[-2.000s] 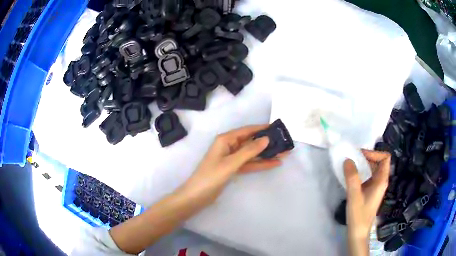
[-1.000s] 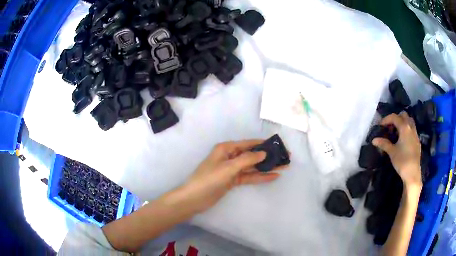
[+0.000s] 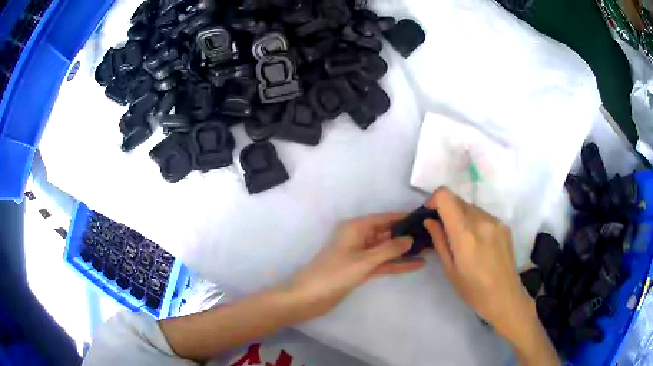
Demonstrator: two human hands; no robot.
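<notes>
My left hand (image 3: pixel 358 250) holds a black housing part (image 3: pixel 414 230) over the white cloth (image 3: pixel 344 168), low and right of centre. My right hand (image 3: pixel 481 261) has its thumb and fingers on the same black part. The fingers hide most of it, so I cannot tell whether a second part is there. The glue bottle's green tip (image 3: pixel 473 172) lies over the white wiping pad (image 3: pixel 445 151); the bottle body is mostly hidden behind my right hand. A large pile of black housing parts (image 3: pixel 215 93) lies at the upper left.
Black parts (image 3: pixel 591 236) are heaped by the blue bin (image 3: pixel 641 243) at the right. A blue crate (image 3: pixel 61 78) stands at the far left. A lower blue tray (image 3: pixel 166 294) holds rows of small dark parts. Clear plastic (image 3: pixel 642 107) and a green surface (image 3: pixel 573 46) are at the upper right.
My right hand let go of the glue bottle, which now lies on the cloth. It reached to the right heap, then came back to the part in my left hand.
</notes>
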